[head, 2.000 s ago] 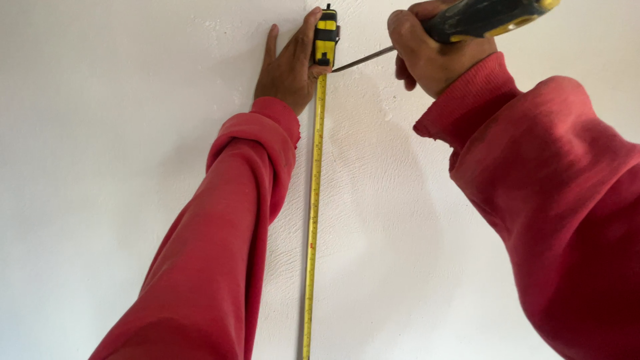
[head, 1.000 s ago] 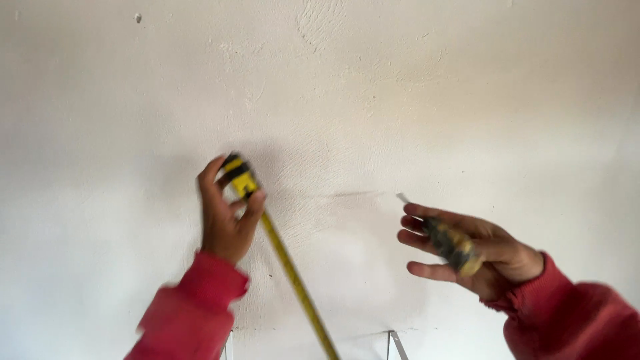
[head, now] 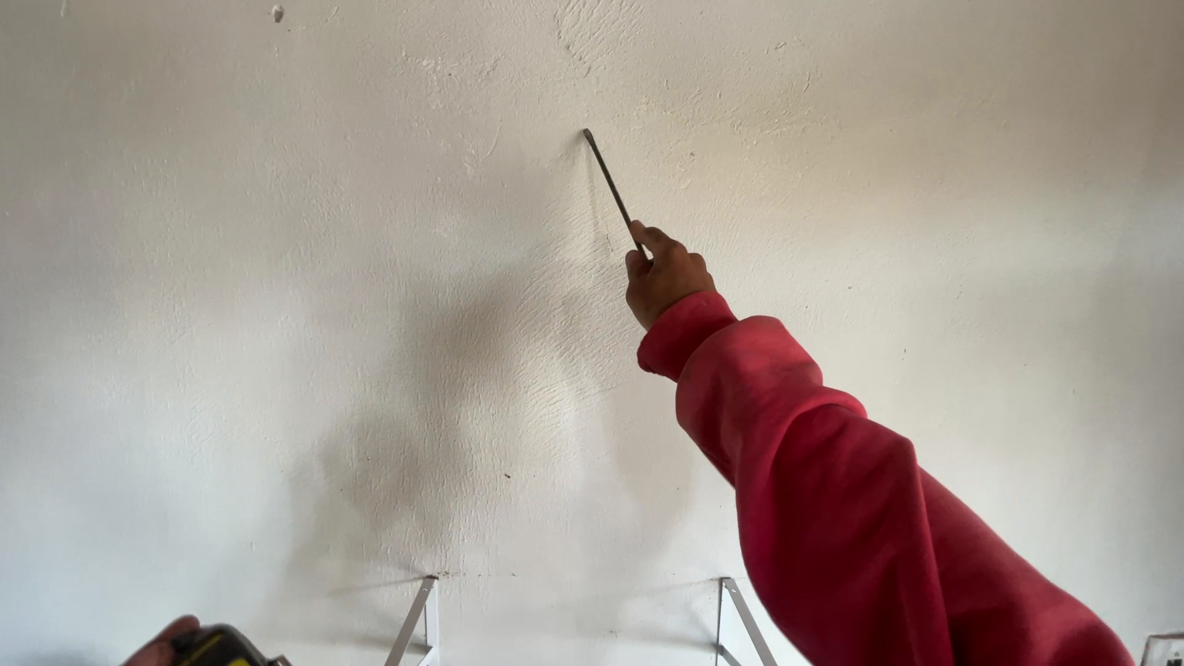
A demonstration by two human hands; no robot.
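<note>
My right hand (head: 668, 276), in a red sleeve, is closed around a screwdriver (head: 612, 190). Its shaft slants up and to the left, with the flat tip at or very near the white textured wall (head: 370, 231). The handle is hidden by the hand and sleeve. At the bottom left edge, my left hand (head: 159, 646) shows only in part and holds a black and yellow tape measure (head: 222, 647), cut off by the frame. No drawn-out blade of the tape is in view.
Two metal shelf brackets (head: 413, 618) (head: 745, 618) stand out from the wall at the bottom. A small pit (head: 277, 13) marks the wall at the upper left. Part of a wall fitting (head: 1164, 649) shows at the bottom right corner.
The left hand has dropped with the tape measure from the wall to the bottom left edge. The right hand has raised the screwdriver, whose shaft now points up toward the wall.
</note>
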